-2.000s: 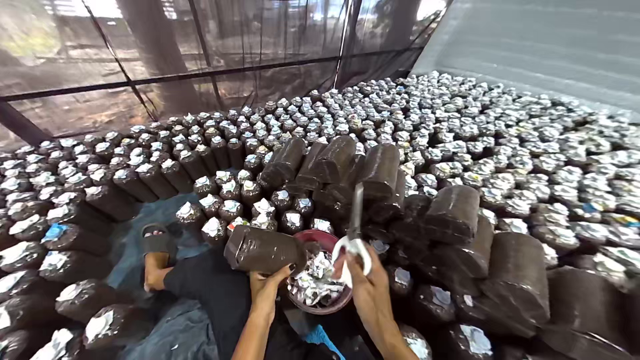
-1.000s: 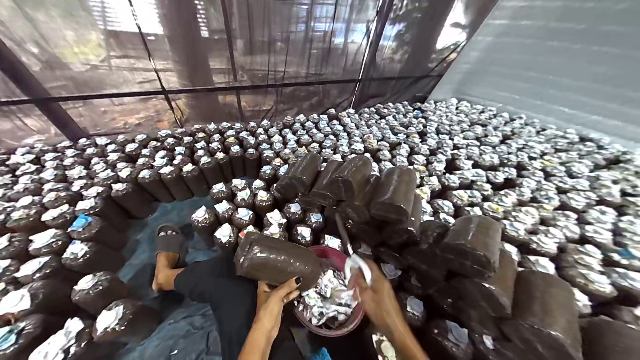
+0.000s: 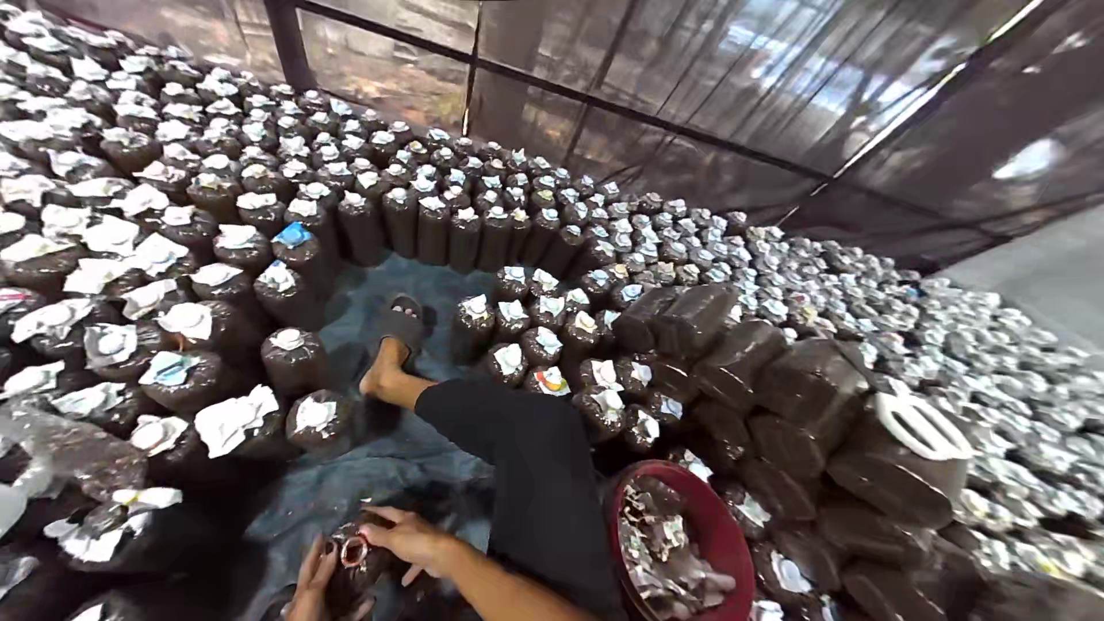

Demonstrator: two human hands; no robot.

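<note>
At the bottom of the head view, my left hand [image 3: 312,576] rests against the side of a dark substrate-filled plastic bag with a pinkish ring [image 3: 353,551] at its neck. My right hand [image 3: 409,540] reaches in from the right, its fingertips at that ring. To the right of my leg stands a dark red plastic basin [image 3: 731,533] holding scraps of paper. A white-handled tool [image 3: 923,426] lies on the piled bags at the right; its other end is hidden.
Rows of upright dark bags with paper-covered tops [image 3: 496,237] surround me. Filled bags [image 3: 742,362] lie heaped at the right. A blue-grey sheet [image 3: 401,280] covers the floor under my sandalled foot [image 3: 401,323]. A dark mesh wall [image 3: 690,78] runs behind.
My hands have left the basin and moved down to a bag at the left of my leg. The white-handled tool, earlier in my right hand, now lies on the heap. The view has swung left and down.
</note>
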